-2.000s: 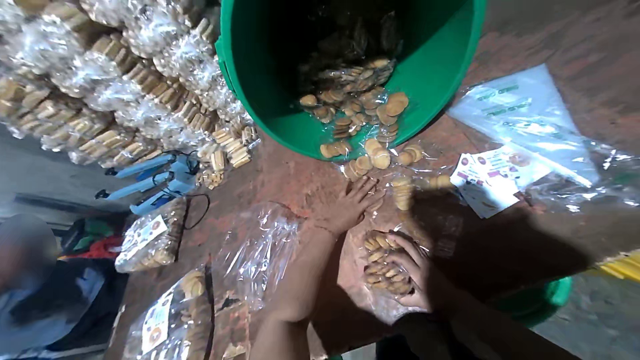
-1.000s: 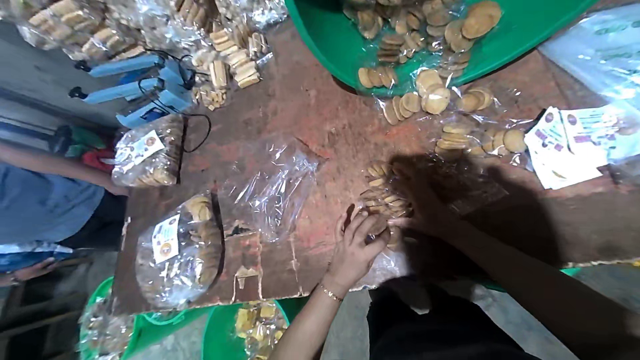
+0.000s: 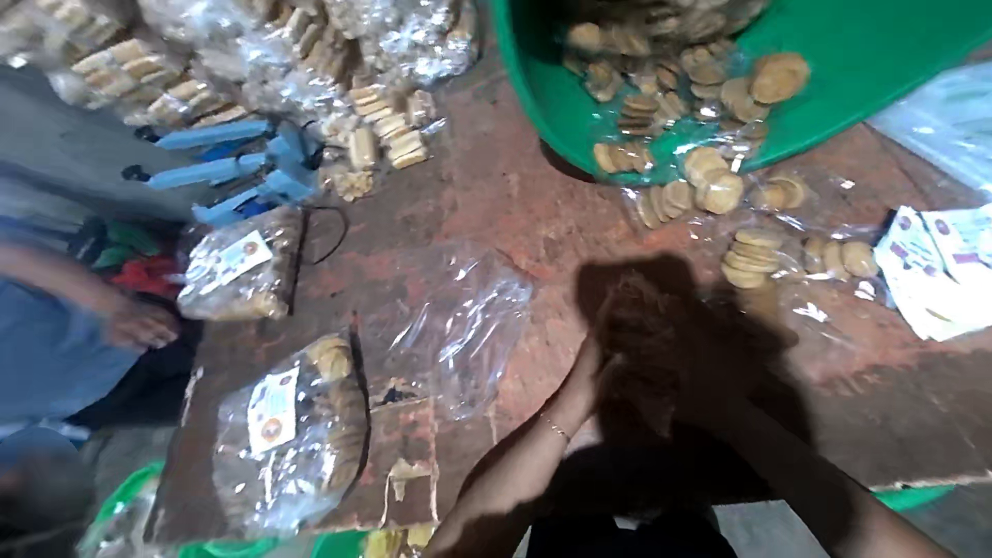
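Observation:
My left hand point(image 3: 601, 364) and my right hand point(image 3: 709, 372) are close together around a clear plastic bag of biscuits point(image 3: 639, 349), in deep shadow over the near part of the table. The right hand is mostly dark. To the left of them a crumpled clear plastic bag point(image 3: 480, 325) lies flat. Small packs of round biscuits point(image 3: 752, 260) are on the table to the right, beside printed labels point(image 3: 930, 267). Beyond the hands, a green plastic tub point(image 3: 837, 101) lies tipped, with many biscuit packs point(image 3: 659, 85) inside and at its mouth.
Two filled bags with labels, one nearer point(image 3: 310, 434) and one farther point(image 3: 240, 271), lie at left. Behind them are blue clamp-like tools point(image 3: 232, 167) and heaped biscuit packs point(image 3: 271, 62). A person point(image 3: 62, 325) is beyond the table's left edge. Plastic sheeting point(image 3: 945, 116) is at right.
My left hand, laid on the table near the tub two seconds ago, has come back to the biscuits beside my right hand. The view has shifted.

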